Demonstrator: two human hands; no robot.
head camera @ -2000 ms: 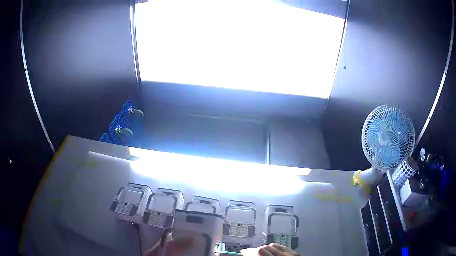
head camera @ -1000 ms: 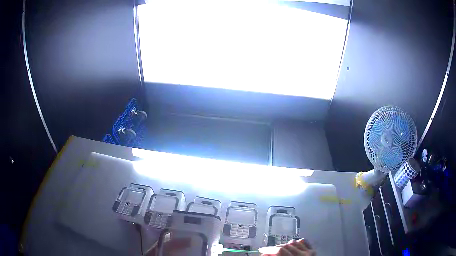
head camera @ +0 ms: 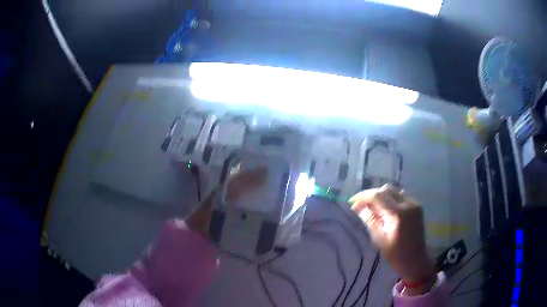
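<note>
A pale floodlight (head camera: 255,204) with a dark U-shaped bracket is tilted up above the table, nearer than the others. My left hand (head camera: 246,183) reaches behind its bracket and holds it; part of the hand is hidden. My right hand (head camera: 393,225) is right of it, with the fingertips pinched at the end of a thin greenish stick (head camera: 325,192). The stick points left to a bright white glow at the lamp's right side. The grip is blurred. More lamps (head camera: 381,162) stand in a row behind, partly covered by the held one.
Thin black cords (head camera: 342,258) run over the near tabletop. A black handheld device (head camera: 451,256) lies right of my right wrist. Dark slotted trays (head camera: 501,180) and a fan (head camera: 508,75) are at the right. A long bright light strip (head camera: 300,96) crosses the table's back.
The view has tilted down, so both forearms in pink sleeves, the cords and the black device now show. My left hand still holds the lamp, and the stick still points at it.
</note>
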